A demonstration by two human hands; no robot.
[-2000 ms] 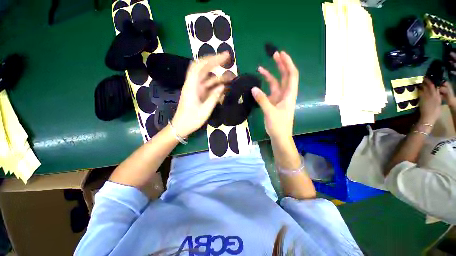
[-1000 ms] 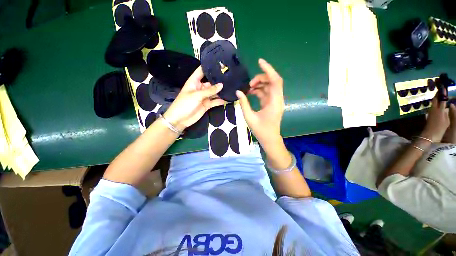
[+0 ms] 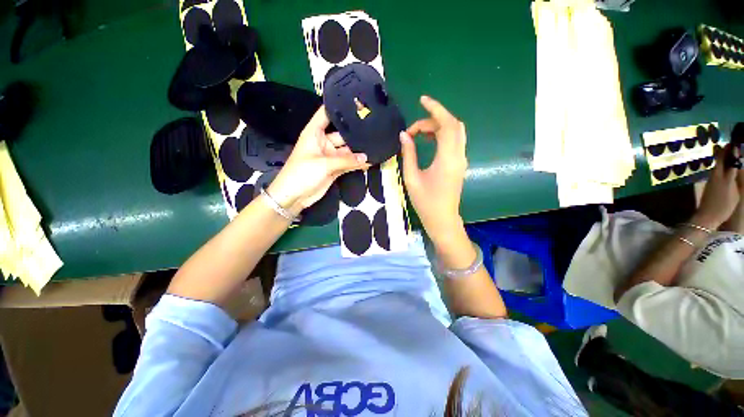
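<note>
A black plastic base plate point(image 3: 363, 114), a rounded oblong with slots and a small central opening, is held up over a white pad sheet point(image 3: 347, 41) with black ovals. My left hand point(image 3: 314, 167) grips the plate's lower left side with thumb and fingers. My right hand point(image 3: 435, 155) has thumb and index finger close together at the plate's lower right edge; whether they pinch the edge cannot be told. Several black plates point(image 3: 181, 155) lie on the table and on a second pad sheet point(image 3: 236, 160) to the left. The held plate hides the middle of the white sheet.
Pale yellow backing strips point(image 3: 575, 106) lie at right, more point(image 3: 20, 220) at far left. Black assemblies point(image 3: 670, 73) and a half-used pad sheet point(image 3: 681, 152) are near a co-worker's arm point(image 3: 710, 212). An open carton point(image 3: 65, 342) and a blue stool point(image 3: 522, 277) stand below the green bench's edge.
Two seconds ago my hands were spread apart around a darker, blurred plate. Since then both closed in on it and it rose, its slotted face showing. Over the last second it barely moved.
</note>
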